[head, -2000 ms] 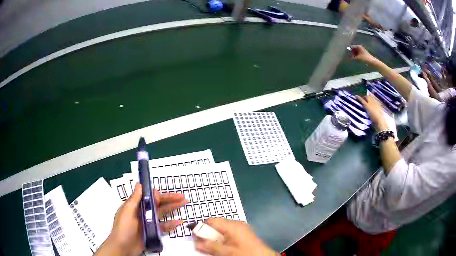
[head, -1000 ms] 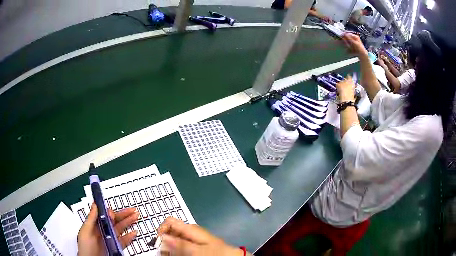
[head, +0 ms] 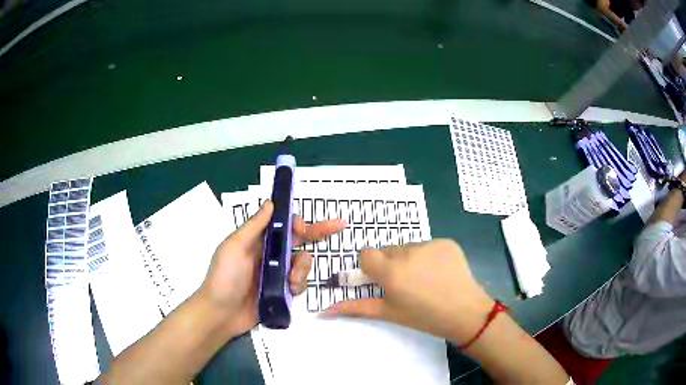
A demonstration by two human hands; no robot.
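My left hand (head: pixel 241 263) holds a lavender-and-black pen-shaped device (head: pixel 279 241) upright in the view, tapered black tip pointing away. Its thumb lies along one side and the fingers are at the other. My right hand (head: pixel 421 289), with a red cord at the wrist, pinches a small whitish piece (head: pixel 353 279), perhaps a folded wipe, with a dark end toward the device. A small gap shows between that piece and the device. Both hands are over overlapping black-outlined label sheets (head: pixel 391 214).
Silver-grey label strip (head: pixel 68 233), second strip (head: pixel 113 301) and small-mark sheet (head: pixel 184 248) lie left. Dense sticker sheet (head: pixel 489 169), folded wipes (head: pixel 524 252), bottle (head: pixel 579 201) and waiting devices (head: pixel 605 162) lie right. A white rail (head: pixel 361 116) runs behind; a person's sleeve (head: pixel 658 256) shows at right.
The view has swung back left and down, so the label strips show more fully and the neighbouring person is mostly cut off. My hands still hold the device and the whitish piece.
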